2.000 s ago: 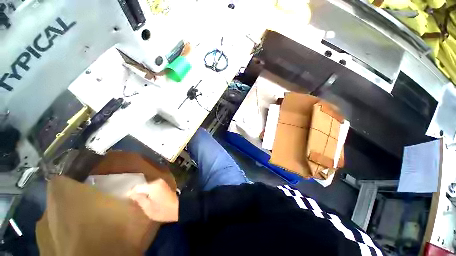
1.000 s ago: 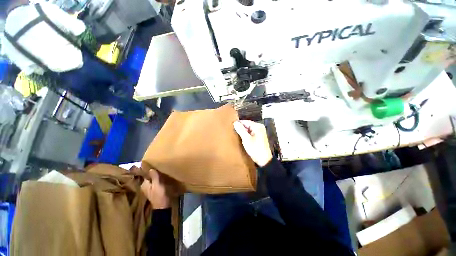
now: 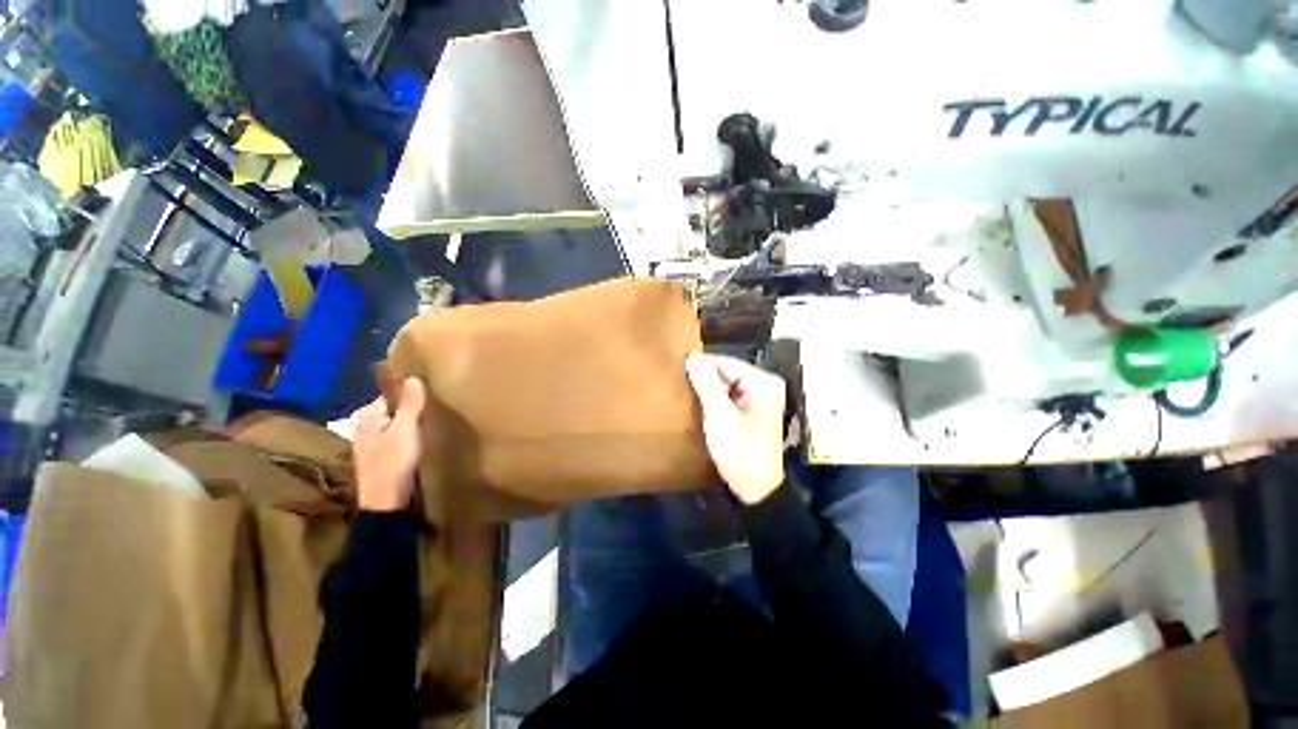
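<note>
A tan-brown bag body (image 3: 555,392) is spread between my hands, its upper right corner by the presser foot and needle area (image 3: 719,271). My left hand (image 3: 387,444) grips its left edge, thumb on top. My right hand (image 3: 743,425) pinches its right edge just below the needle area. A seam line crosses the lower part of the bag body. Whether its edge lies under the foot cannot be told. The white sewing machine (image 3: 911,171) marked TYPICAL stands above and to the right.
Stacked brown work (image 3: 135,598) lies at the left. A blue bin (image 3: 292,335) and a side table (image 3: 491,135) are beyond. A green cylindrical part (image 3: 1164,356) is on the machine base. A box with brown pieces (image 3: 1139,677) is at lower right. A person's dark-clothed legs show at upper left.
My view has swung from the right-hand box to the machine. My left hand has moved up and left along the bag body, which now lies flatter. My right hand still pinches the right edge.
</note>
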